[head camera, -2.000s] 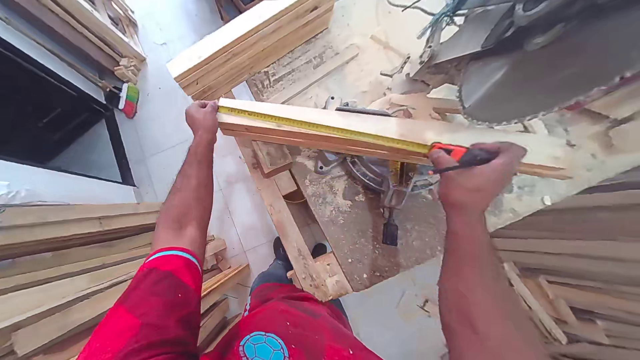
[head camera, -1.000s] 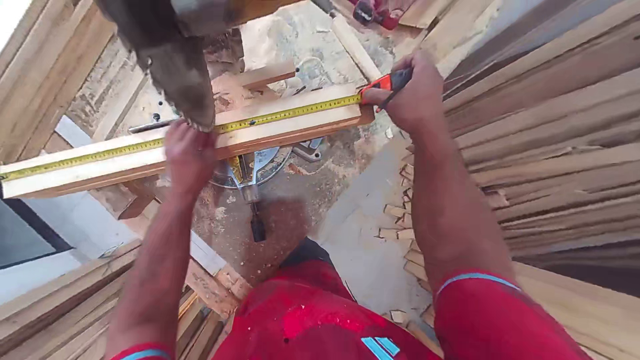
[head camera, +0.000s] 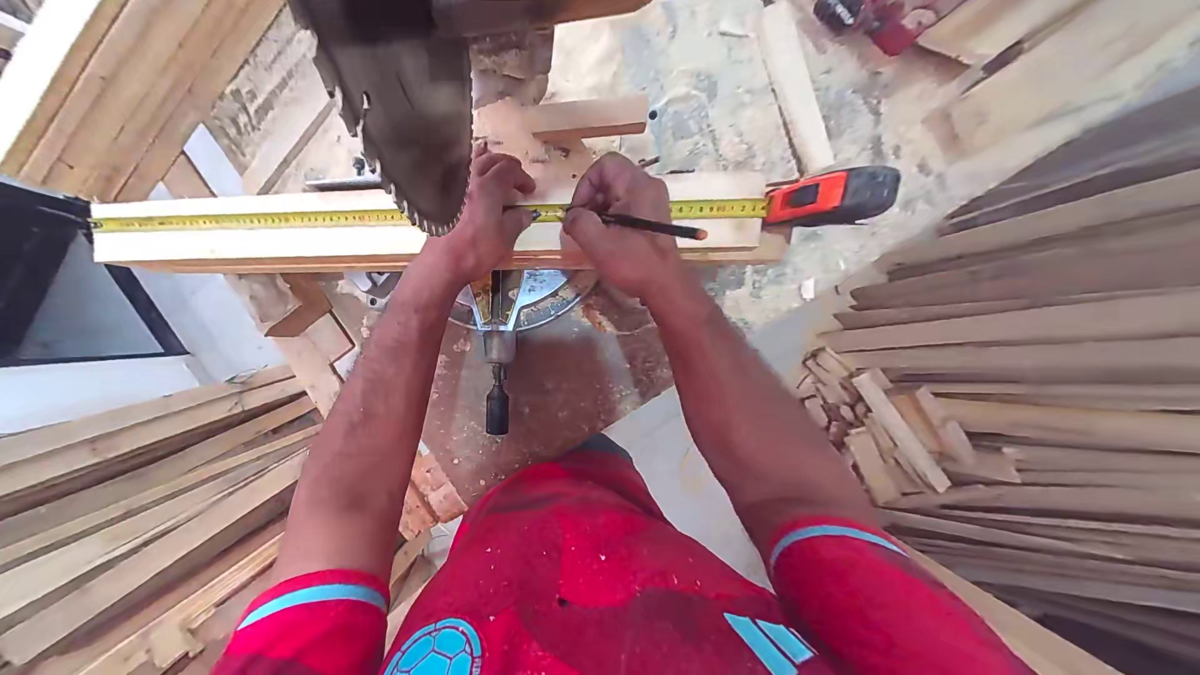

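A wooden board (head camera: 356,246) lies across the miter saw's base (head camera: 539,292), with the yellow blade of a tape measure (head camera: 830,197) stretched along its top. The tape's orange and black case rests by the board's right end, with no hand on it. My right hand (head camera: 626,225) holds a dark pencil (head camera: 656,226), pinched over the tape near the middle of the board. Just left of it my left hand (head camera: 486,211) presses on the board and tape, its fingertips close to the pencil hand. The toothed circular saw blade (head camera: 403,122) is raised beside my left hand.
Stacked boards (head camera: 141,94) lie at the upper left, with more lumber (head camera: 141,497) at lower left and along the right (head camera: 1059,328). Short offcuts (head camera: 900,431) are piled at right. An offcut (head camera: 591,117) lies behind the board, and a red power tool (head camera: 886,23) sits at the top right.
My right hand has let go of the tape case and moved left along the board, now with a pencil in it. My left hand, earlier at the board's left end, is now near its middle.
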